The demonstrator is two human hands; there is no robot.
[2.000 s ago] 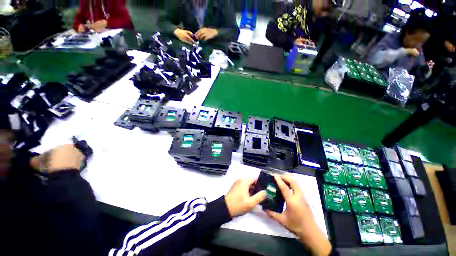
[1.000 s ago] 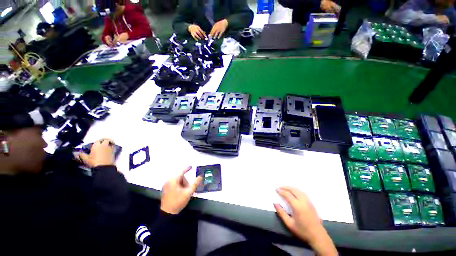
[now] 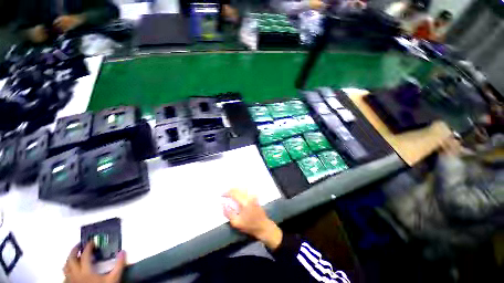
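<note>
My left hand (image 3: 91, 268) is at the lower left, its fingers on the near edge of a black square housing with green in its window (image 3: 110, 232), which lies on the white sheet (image 3: 182, 193). My right hand (image 3: 243, 213) rests near the front edge of the sheet with fingers bent; nothing shows in it. Stacked housings with boards fitted (image 3: 113, 166) stand beyond my left hand. Empty housings (image 3: 172, 137) stand in piles right of them. Green circuit boards (image 3: 297, 146) lie in rows on a dark mat (image 3: 291, 181). The picture is blurred.
A black tray (image 3: 239, 119) is beside the empty housings. Grey modules (image 3: 337, 130) lie beyond the boards. A square frame (image 3: 9, 253) is at the left edge. A black arm (image 3: 310, 63) rises over the green bench (image 3: 182, 72). Another person's hand (image 3: 450, 148) is at right.
The view has swung right. The housing was between both hands, then lay on the sheet beside my left hand; now that hand's fingers are on it. My right hand has let go and stays apart.
</note>
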